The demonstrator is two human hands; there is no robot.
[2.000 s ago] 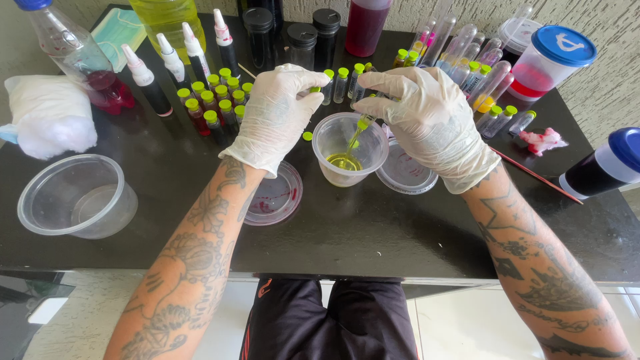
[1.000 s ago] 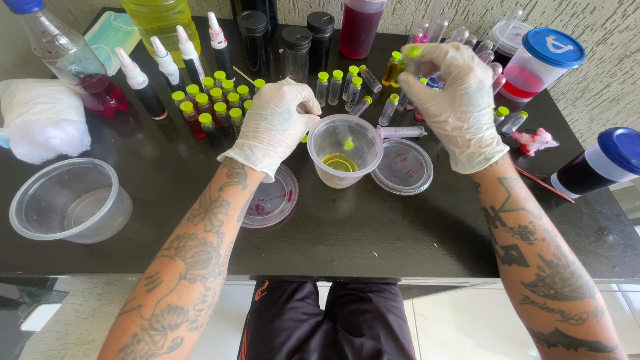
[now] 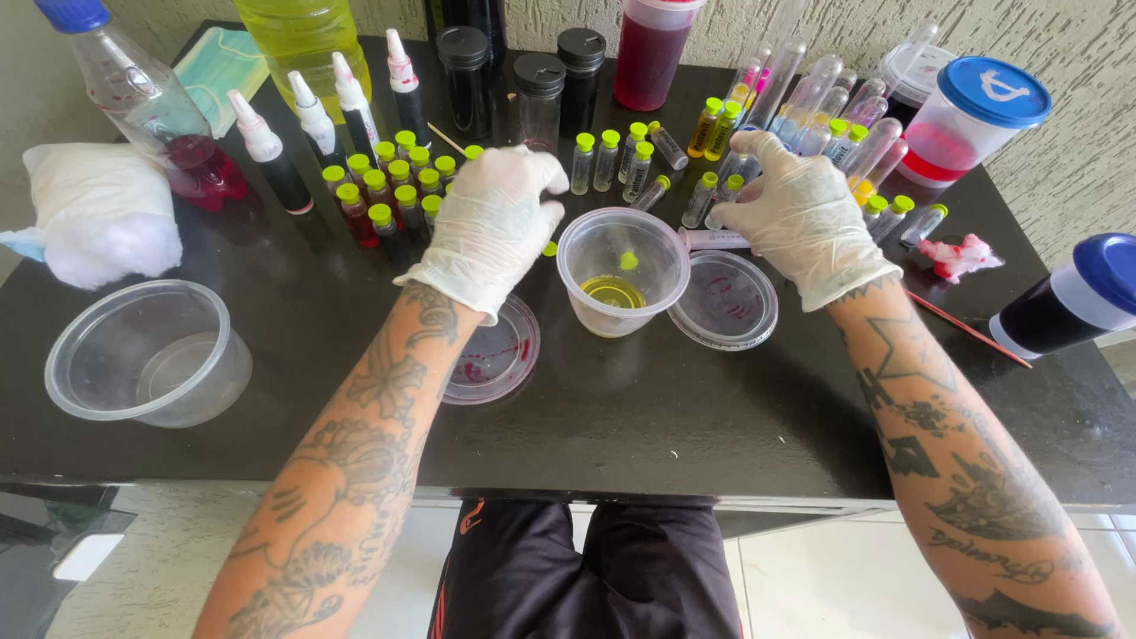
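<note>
My left hand, in a whitish glove, has its fingers curled beside a group of green-capped vials holding dark and red liquid; whether it holds anything is hidden. My right hand, gloved too, reaches with thumb and fingers parted at small clear vials; contact with one is unclear. Between the hands stands a clear plastic cup with yellow liquid and a green cap in it. A clear round lid lies right of the cup, a red-stained lid left of it. Two yellow-filled vials stand behind.
An empty plastic tub and a cotton roll are at left. White-nozzled bottles, black-lidded jars and a cup of red liquid stand behind. Glass tubes, a blue-lidded container and a reddish stick are at right.
Two seconds ago my right hand held a dropper over the cup. It moved away to the vials at the back right, and yellow-filled vials now stand there. My left hand stayed near the dark vials.
</note>
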